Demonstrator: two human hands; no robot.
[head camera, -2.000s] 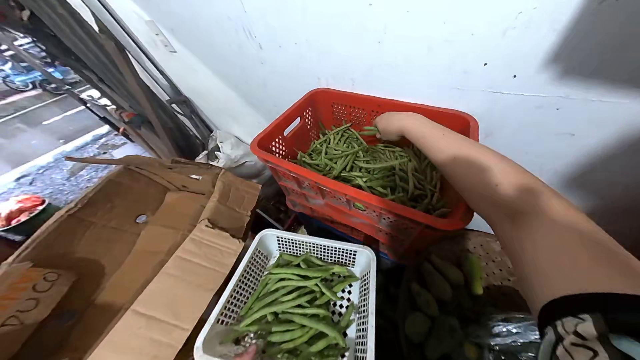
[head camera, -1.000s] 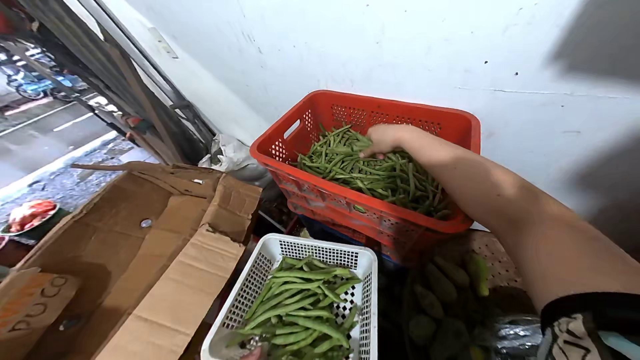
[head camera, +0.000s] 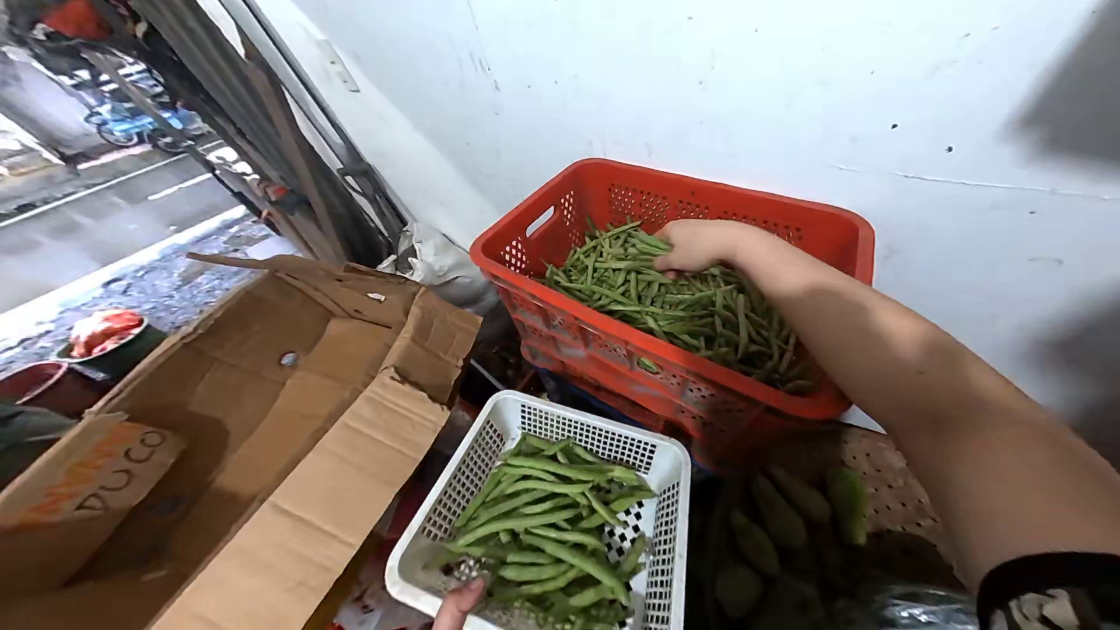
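Observation:
A red plastic crate (head camera: 630, 337) against the wall holds a heap of green beans (head camera: 674, 293). My right hand (head camera: 704, 245) reaches into it from the right, palm down on the beans, fingertips partly hidden among them. Below the crate, a white perforated plastic basket (head camera: 669, 490) holds more green beans (head camera: 560, 516), larger than those in the crate. At the bottom edge my left hand (head camera: 459, 604) grips the near rim of this basket; only a thumb shows, over the rim.
A large open cardboard box (head camera: 332, 490) lies at the left. Dark green, elongated vegetables (head camera: 774, 516) sit in shadow at the lower right, beside clear plastic wrap (head camera: 927, 608). A white sack (head camera: 437, 262) is wedged by the wall (head camera: 700, 87). Tubs and a street show at upper left.
Two seconds ago my right hand was deeper in the crate near its back wall; it has since come slightly forward over the beans. My left hand stays at the white basket.

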